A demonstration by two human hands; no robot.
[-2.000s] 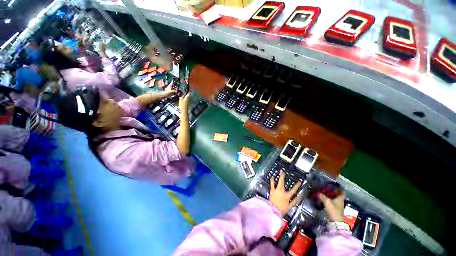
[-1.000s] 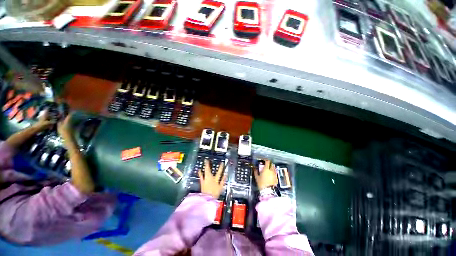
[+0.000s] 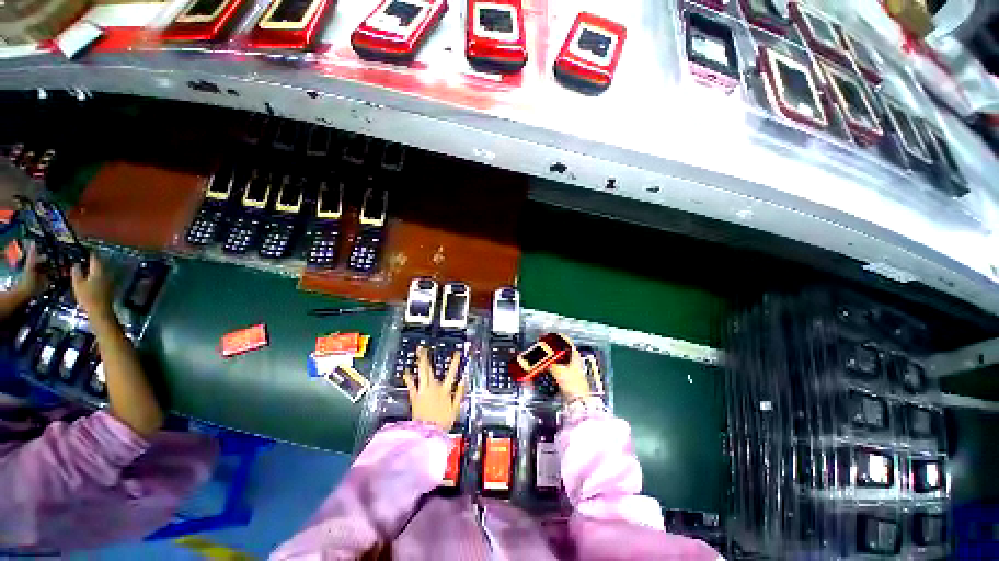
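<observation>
A clear blister tray [image 3: 378,367] lies in front of me. Three open flip phones stand in its back row, pale screen halves up; one is the rightmost open phone [image 3: 505,312]. The front row holds face-down phones with orange-red rectangles, one at the middle [image 3: 497,462], and a dark one with a grey back [image 3: 548,462]. My left hand [image 3: 435,391] lies with fingers spread over the keypads of the two left open phones. My right hand [image 3: 569,373] holds a closed red-rimmed flip phone [image 3: 540,357] above the tray's back right. Its fingertips are partly hidden.
Small cards [image 3: 340,356], an orange card [image 3: 244,340] and a thin dark stick [image 3: 347,310] lie left. Open phones [image 3: 325,228] stand on the brown mat [image 3: 444,243]. Red phones [image 3: 589,50] line the white shelf [image 3: 668,164]. Stacked trays [image 3: 844,427] rise at right. Another worker's arm [image 3: 131,373] is left.
The view has turned right since the first frame. My right hand has lifted the closed red-rimmed phone above the tray. My left hand remains over the left keypads.
</observation>
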